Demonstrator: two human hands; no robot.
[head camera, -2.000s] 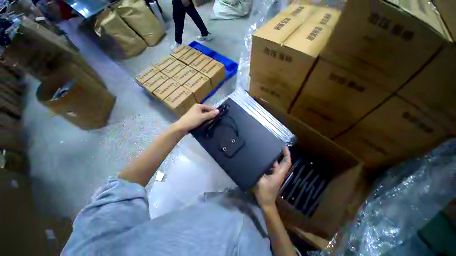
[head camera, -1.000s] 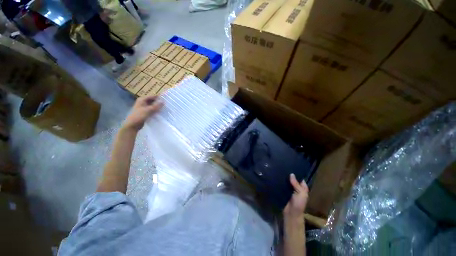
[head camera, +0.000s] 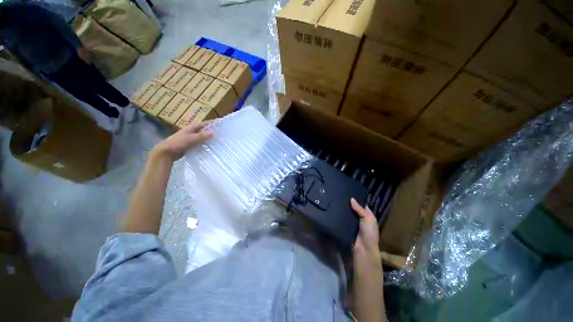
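My left hand (head camera: 183, 139) grips the outer edge of a clear-white ribbed air-column bag (head camera: 246, 157). My right hand (head camera: 366, 227) holds a black solar panel (head camera: 339, 200) by its right edge, its plain back up, with a small junction box and a thin black cable (head camera: 303, 188) on it. The panel's left end is at the bag's right end; whether it is inside the bag is hard to tell. The open carton of panels (head camera: 411, 217) lies just beyond the panel, with rows of dark panel edges inside.
Sealed cartons (head camera: 408, 69) are stacked behind the open carton. Crumpled stretch wrap (head camera: 484, 220) hangs at the right. Small cartons (head camera: 200, 85) sit on a blue pallet (head camera: 256, 64). A receiving carton (head camera: 69, 141) stands on the floor at left, near a person (head camera: 53, 47). Woven sacks (head camera: 113, 31) are behind.
Since two seconds ago, the bag has come into my left hand and spread out to the left. Over the last second, the panel has moved away from the carton's interior, closer to the bag.
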